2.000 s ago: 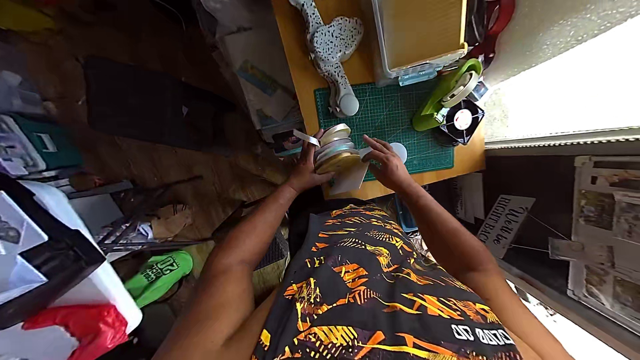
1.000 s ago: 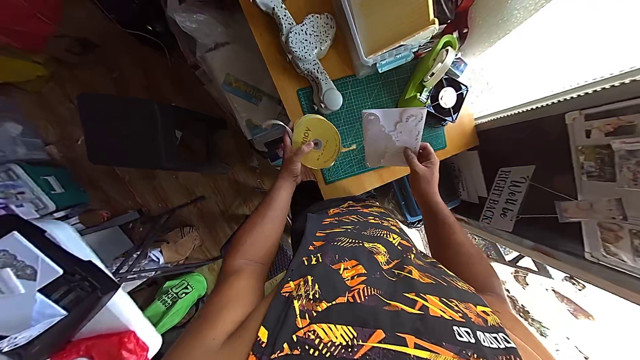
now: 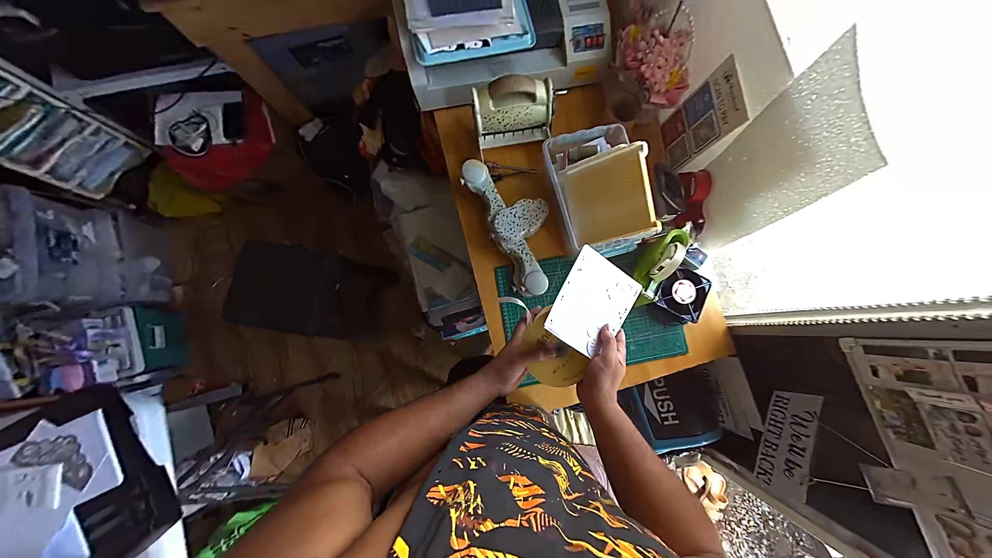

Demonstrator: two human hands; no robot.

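My left hand (image 3: 518,355) holds a round yellow tape spool (image 3: 564,370) by its left side, with a pale strip curling up beside my fingers. My right hand (image 3: 607,364) grips the lower corner of a white square card (image 3: 594,299) with small dark specks. The card is tilted and overlaps the spool's upper part. Both are held over a green cutting mat (image 3: 655,335). A white, black-speckled tool with rounded ends (image 3: 518,225) lies just above the mat's left part.
A green tape dispenser (image 3: 660,260) and a small black fan (image 3: 683,293) stand at the mat's right. Behind are a clear plastic bin (image 3: 604,194) and a cream hand-cranked machine (image 3: 513,108). The wooden desk's (image 3: 474,248) left edge borders the floor, where a black box-like object (image 3: 291,288) sits.
My right hand has brought the card leftward over the spool in my left hand. The card now shows a white, specked face. The view has shifted to take in more of the room.
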